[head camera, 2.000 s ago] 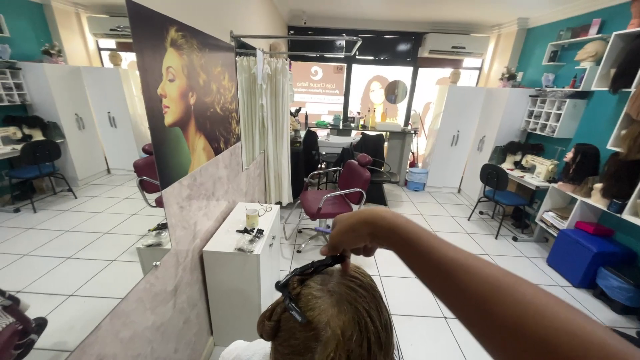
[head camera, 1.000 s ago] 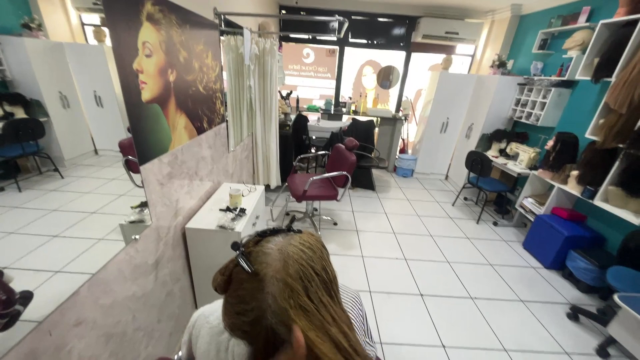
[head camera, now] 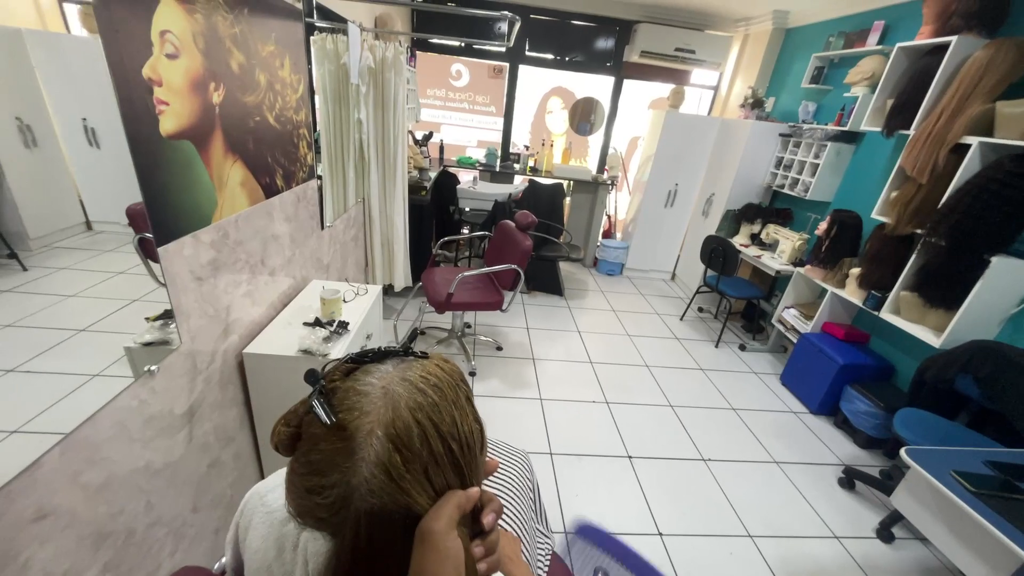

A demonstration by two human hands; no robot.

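A person with long brown hair (head camera: 384, 432) sits with their back to me, a white towel (head camera: 276, 524) over the shoulders. Near the bottom edge my left hand (head camera: 460, 528) pinches a lock of that hair between thumb and fingers. A black hair clip (head camera: 320, 396) grips the hair on the left of the head, and another dark clip (head camera: 384, 354) lies across the top. A blurred purple comb (head camera: 608, 552) shows right of the person at the bottom edge. What holds it is out of frame, and my right hand cannot be made out.
A white cabinet (head camera: 276, 328) with a cup (head camera: 330, 304), glasses and black clips stands ahead on the left beside the mirror. Beyond it is a burgundy salon chair (head camera: 480, 280). At the right are a blue cube seat (head camera: 836, 372), a wheeled blue chair (head camera: 944, 428) and a table corner (head camera: 960, 488).
Two seconds ago an arm reached in from the right to the clip on top of the head; it has gone from there. A hand now holds hair lower down, and the comb has come into view.
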